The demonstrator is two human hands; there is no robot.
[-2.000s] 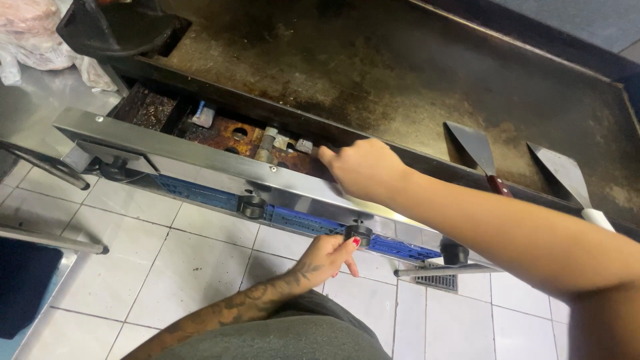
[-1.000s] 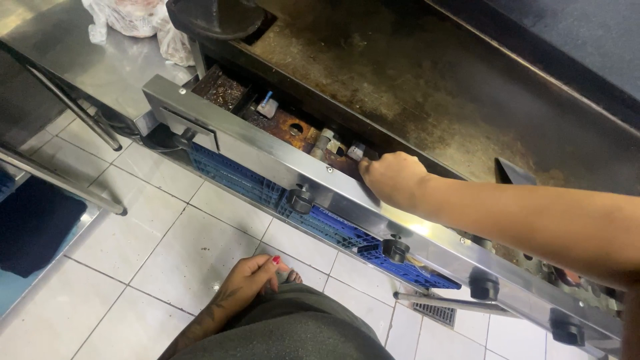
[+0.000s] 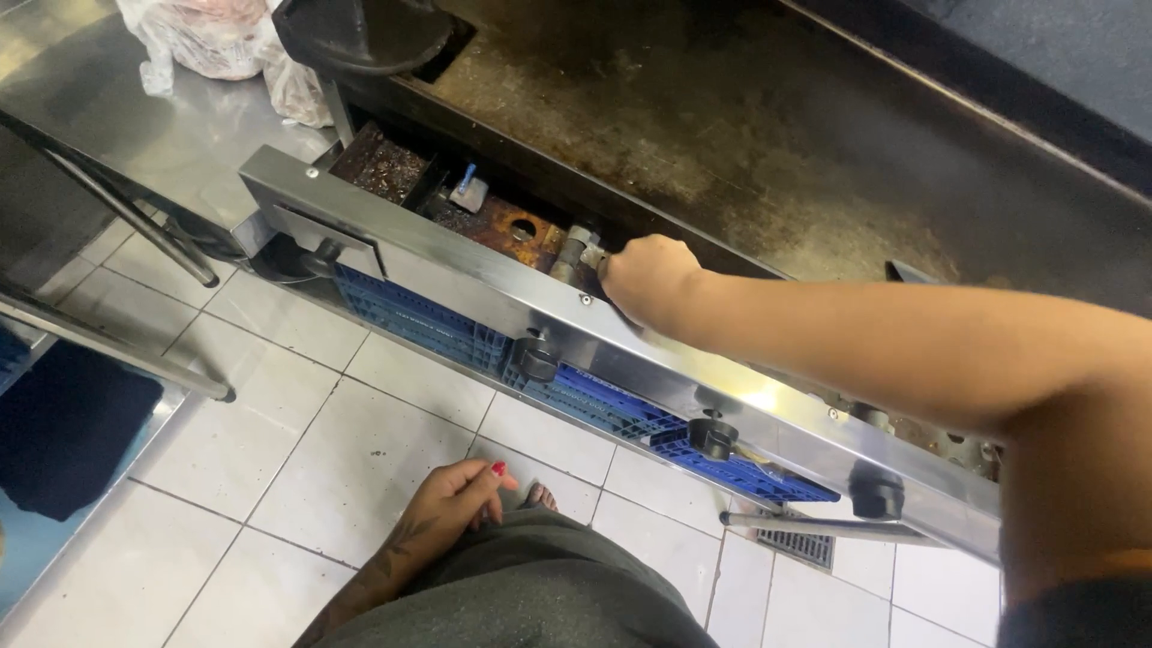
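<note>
My right hand (image 3: 650, 277) reaches into the gap between the griddle plate (image 3: 720, 171) and its stainless steel front panel (image 3: 459, 261). Its fingertips are hidden beside a metal pipe fitting (image 3: 571, 256), so I cannot tell what they grip. Left of it in the gap lies a small blue-handled valve or fitting (image 3: 468, 192) on a rusty plate with a round hole (image 3: 522, 229). Below the panel, my left hand (image 3: 466, 493) hangs by my thigh, fingers loosely curled, nothing visible in it. Black control knobs (image 3: 535, 358) stick out from the panel's front.
Plastic-wrapped bags (image 3: 216, 36) lie on a steel table (image 3: 180, 126) at the upper left. Blue plastic crates (image 3: 423, 319) sit under the griddle. Table legs (image 3: 135, 216) stand at the left, and a drain grate (image 3: 796, 547) is set in the tiled floor.
My left hand has left the control knob it touched two seconds ago and dropped beside my thigh. My right hand stays in the gap near the pipe fitting. The view has shifted.
</note>
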